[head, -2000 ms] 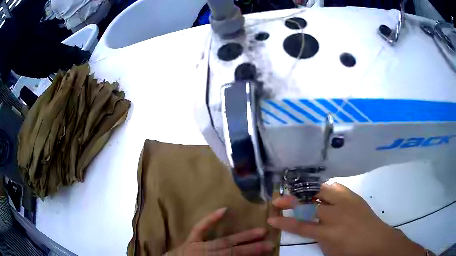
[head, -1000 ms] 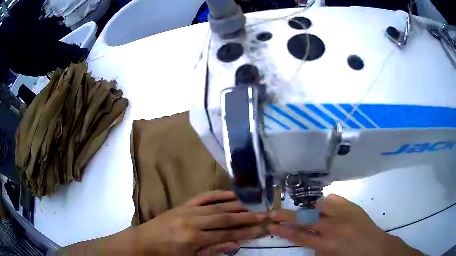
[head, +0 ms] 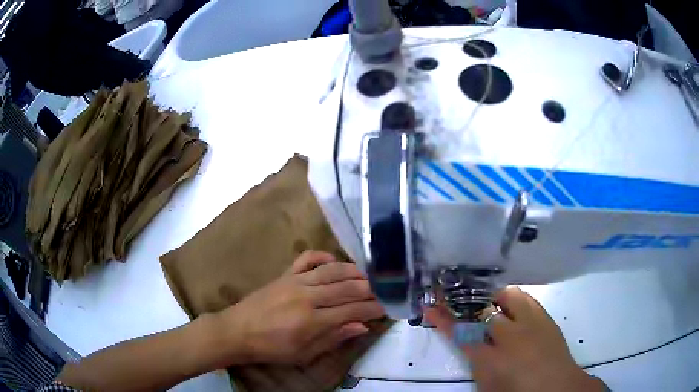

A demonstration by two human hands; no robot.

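Note:
A brown cloth piece (head: 237, 249) lies turned at an angle, left of and partly under the white sewing machine head (head: 460, 130). My left hand (head: 303, 314) lies on the cloth, fingers together, pressing it down near the needle area. My right hand (head: 521, 337) is below the tension assembly (head: 465, 291), right of the needle area. Its fingertips are partly hidden behind the tension discs and the pale block (head: 470, 331), so I cannot tell whether they hold anything. The needle and presser foot are mostly hidden behind the chrome guard (head: 387, 214).
A fanned stack of brown cut pieces (head: 111, 180) lies on the white table (head: 253, 99) at the left. A grey post (head: 373, 27) rises from the machine's top. Dark cloth (head: 69, 57) sits beyond the table at the upper left.
The cloth first moved away from me, then turned so its far edge slants. My left hand moved onto it and shifted left from the needle area. My right hand stayed near the pale block.

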